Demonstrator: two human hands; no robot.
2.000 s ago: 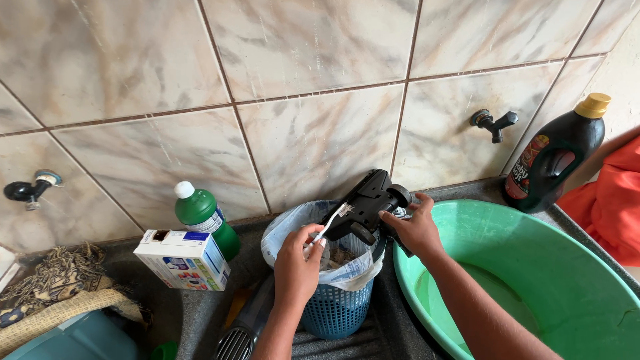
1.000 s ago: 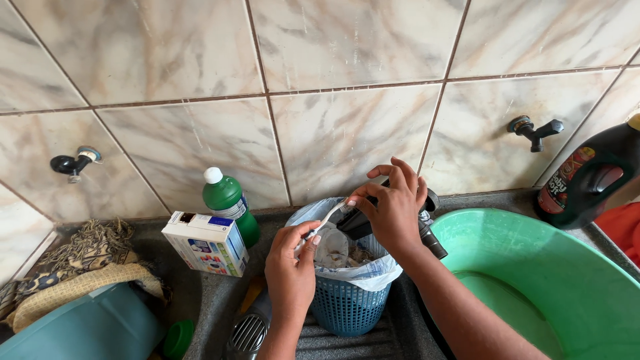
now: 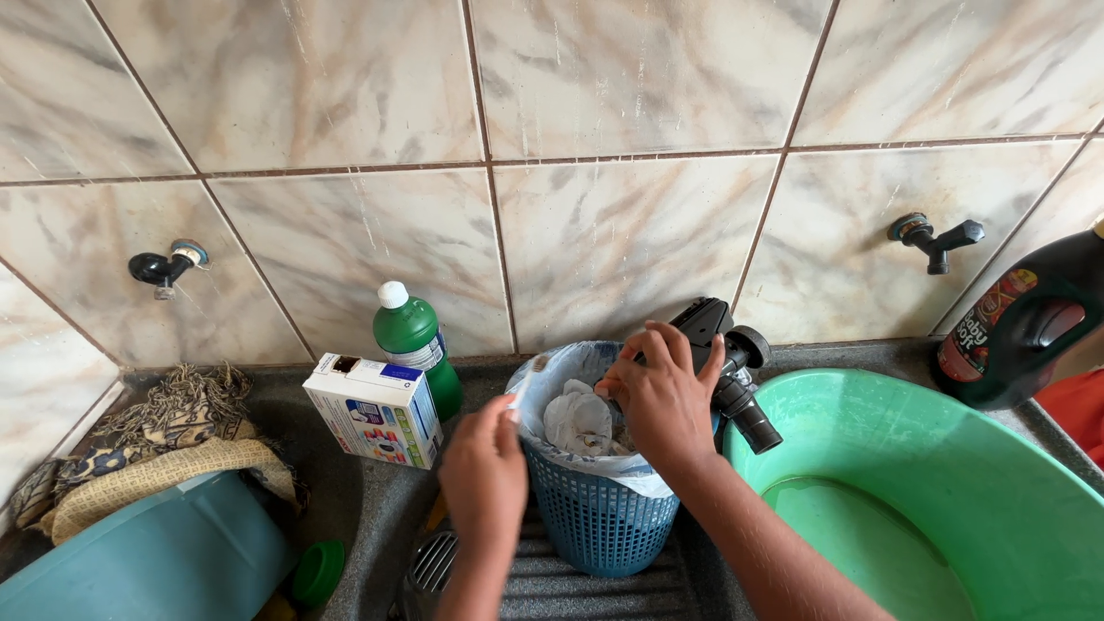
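My left hand (image 3: 487, 470) holds a white toothbrush (image 3: 528, 379), its bristled head pointing up at the left rim of a blue perforated plastic basket (image 3: 595, 517). A plastic bag lines the basket, with crumpled waste (image 3: 582, 423) inside. My right hand (image 3: 668, 392) is above the basket's right side, fingertips pinched together; whether something small is between them cannot be seen. Behind that hand a black plastic device with wheels (image 3: 742, 384) rests at the basket's right rim, partly hidden by the fingers.
A green basin (image 3: 880, 414) with some liquid stands right, beside a dark softener bottle (image 3: 1009, 328). Left are a cardboard box (image 3: 375, 410), a green bottle (image 3: 414, 336), a teal tub (image 3: 155, 552) and cloth (image 3: 181, 414). Two taps, left (image 3: 164, 267) and right (image 3: 936, 241), project from the tiled wall.
My left hand with the toothbrush has moved away from the black device and my right hand. The right hand, earlier at the device, is now over the basket. The device's pose has changed since two seconds ago.
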